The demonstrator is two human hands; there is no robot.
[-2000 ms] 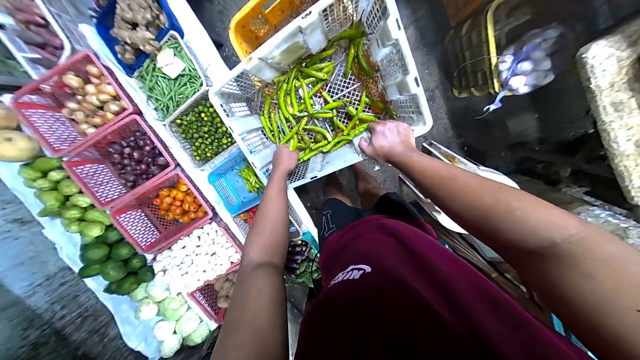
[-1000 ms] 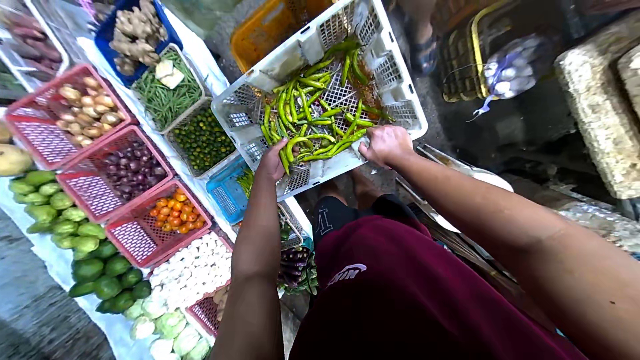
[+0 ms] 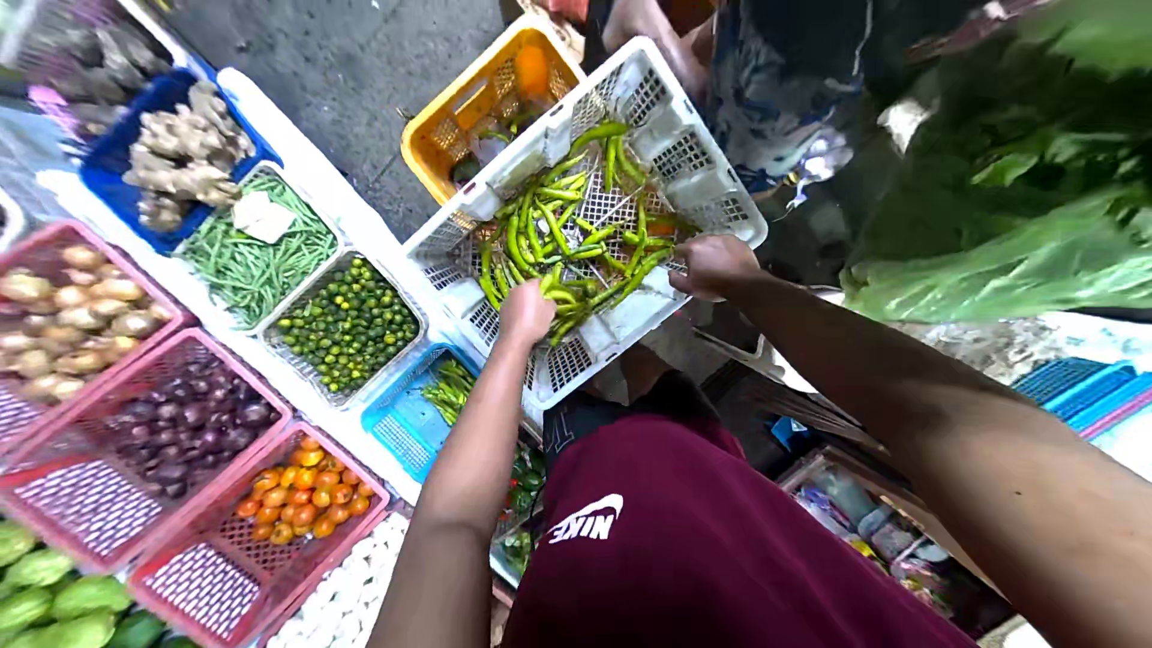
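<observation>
A white plastic crate (image 3: 720,193) with mesh sides is tilted in front of me, holding a layer of long green chili peppers (image 3: 549,225). My right hand (image 3: 715,265) is closed on the crate's near right rim. My left hand (image 3: 526,310) reaches inside over the near left rim, its fingers closed at the green chilies; the fingertips are partly hidden, and some chilies show just above them. Below my left hand, at the crate's near left side, a small blue basket (image 3: 391,436) holds more green pods.
Baskets of calamansi (image 3: 346,324), green beans (image 3: 252,247), ginger (image 3: 184,148), red onions (image 3: 189,414), onions (image 3: 76,310) and orange tomatoes (image 3: 306,495) line the left. Behind the white crate is a yellow crate (image 3: 436,112). Another person's foot (image 3: 657,36) shows beyond it. Leafy greens in plastic (image 3: 999,270) lie right.
My left hand has moved from the crate's near left edge in over the chilies. My right hand stays on the rim. The view has shifted, bringing leafy greens in at the right.
</observation>
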